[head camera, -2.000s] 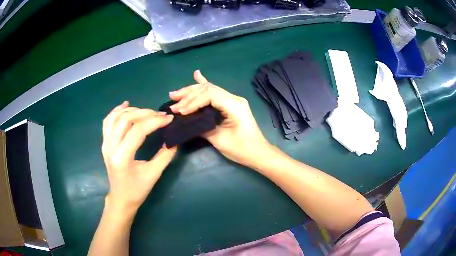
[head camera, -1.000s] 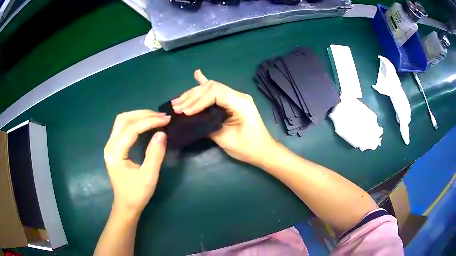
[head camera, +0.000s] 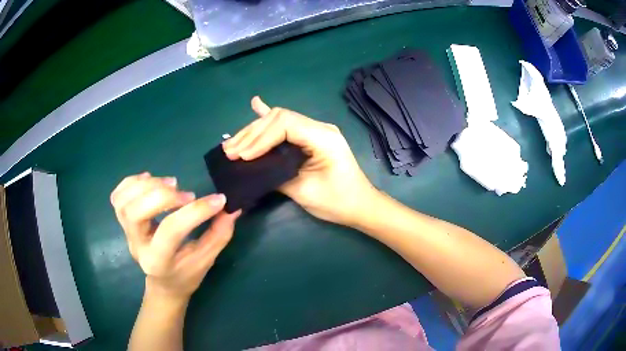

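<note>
A stack of matte black cards (head camera: 250, 177) is held above the green bench top, left of centre. My right hand (head camera: 316, 164) is shut on its right side, with fingers over the upper edge and palm behind. My left hand (head camera: 175, 226) pinches the lower left corner between thumb and index finger, its other fingers curled and apart. A loose, fanned pile of black cards (head camera: 419, 103) lies on the bench to the right. The number of held cards cannot be told.
A white carton (head camera: 58, 260) with a black row inside stands at far left. A grey tray (head camera: 274, 24) is at the back. Right of the pile lie a white strip (head camera: 473, 82), crumpled cloth (head camera: 491, 158), second cloth (head camera: 546, 116), swab (head camera: 587, 127) and blue bin (head camera: 559, 58) with bottles.
My left fingers have moved from the upper left side of the held cards down to their lower left corner. My right hand still holds the cards. The view has shifted slightly.
</note>
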